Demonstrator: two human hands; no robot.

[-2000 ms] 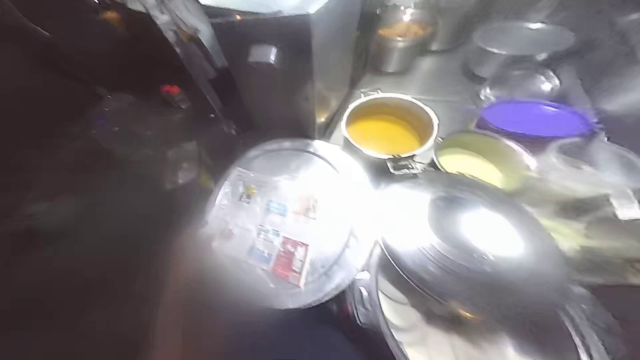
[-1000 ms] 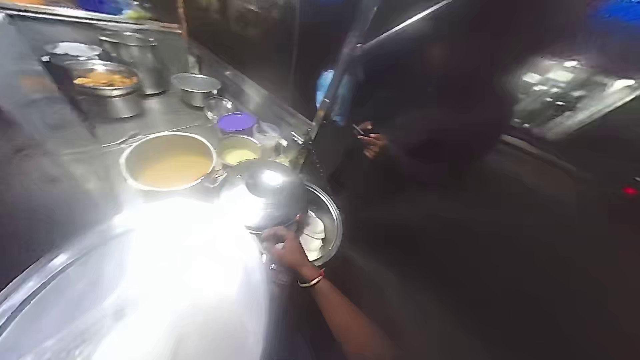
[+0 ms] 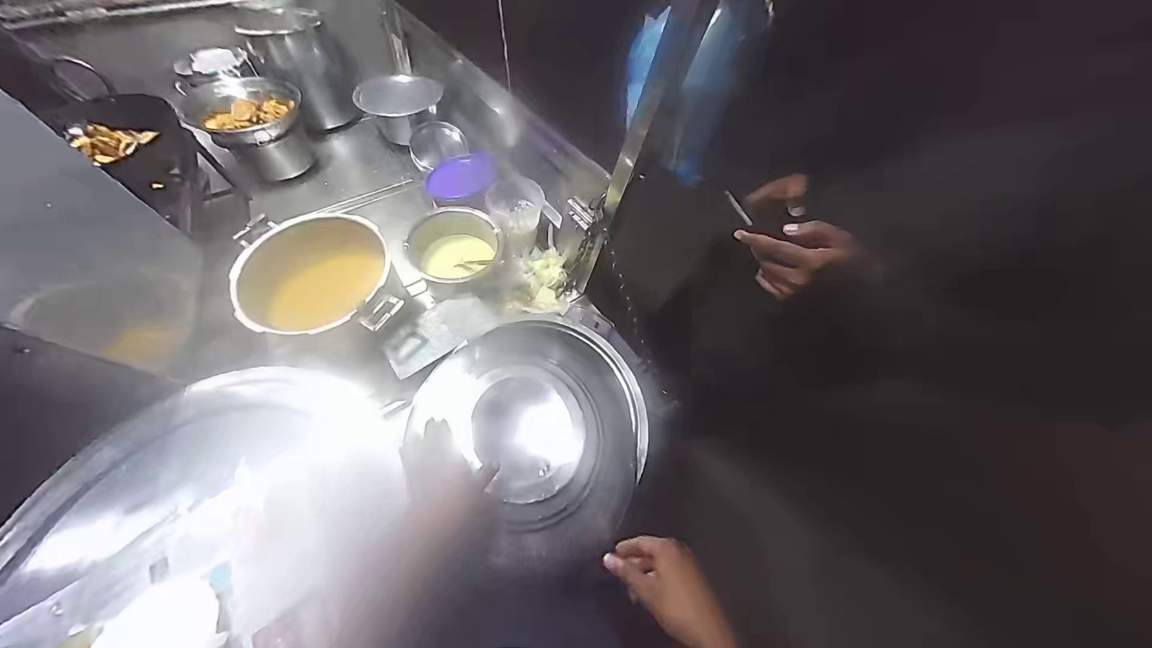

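A round steel lid [image 3: 531, 432] lies over a wide steel vessel [image 3: 641, 405] whose rim shows at the right. My left hand [image 3: 445, 463], blurred by glare, rests at the lid's left side with fingers spread. Just off the lid's lower right edge is my right hand [image 3: 652, 571], its fingers curled; whether it grips anything cannot be told. A large shiny steel tray [image 3: 117, 459] fills the lower left, with white round pieces [image 3: 166, 616] on it, washed out by light.
Beyond the lid stand a pot of orange-yellow liquid [image 3: 328, 283], a pot of pale yellow liquid [image 3: 459, 256], a purple lid [image 3: 461, 177] and a bowl of fried food [image 3: 247, 112]. At the right, another person's hands [image 3: 801, 252] hold a thin object.
The lid now covers the wide vessel, where white pieces showed one second ago. My left hand has come into view at the lid; my right hand is off its top. The view has shifted.
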